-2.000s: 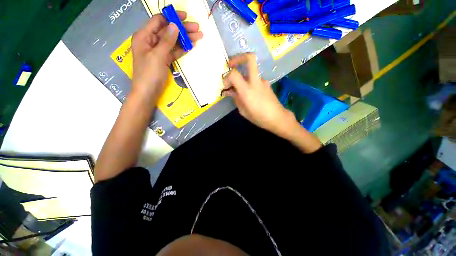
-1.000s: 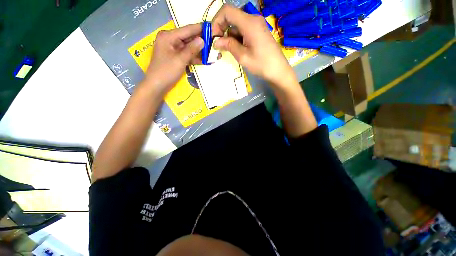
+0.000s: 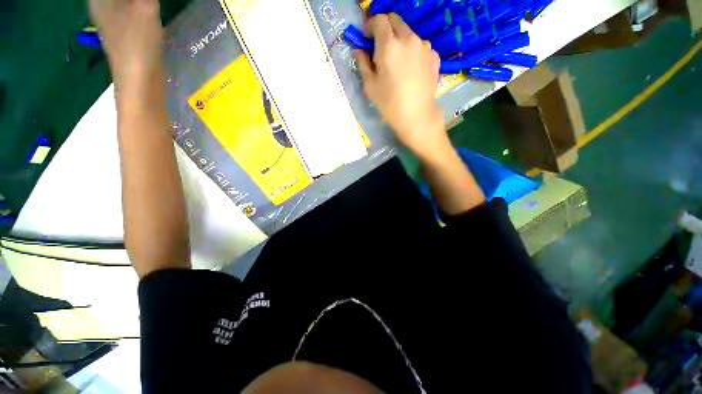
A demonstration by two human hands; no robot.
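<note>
My left hand (image 3: 127, 27) is blurred at the top left edge, over the green surface. A blue cell (image 3: 88, 38) shows beside it; whether the hand touches it is unclear. My right hand (image 3: 402, 73) is at the left side of the heap of blue cells (image 3: 477, 27), its fingers closed on one blue cell (image 3: 356, 36), partly hidden by them. A long cream adhesive strip (image 3: 296, 77) with thin dark edges lies on the grey and yellow printed sheet (image 3: 231, 115), with no hand on it.
The white curved table edge (image 3: 69, 169) is at left. Cream sheets with black edges (image 3: 77, 285) lie at lower left. A blue cell with a cream patch (image 3: 38, 150) lies on the green surface. Cardboard boxes (image 3: 546, 115) and a blue bag (image 3: 493, 177) are at right.
My left hand has moved from the strip to the far upper left. My right hand has left the cell held between both hands and moved right to the heap.
</note>
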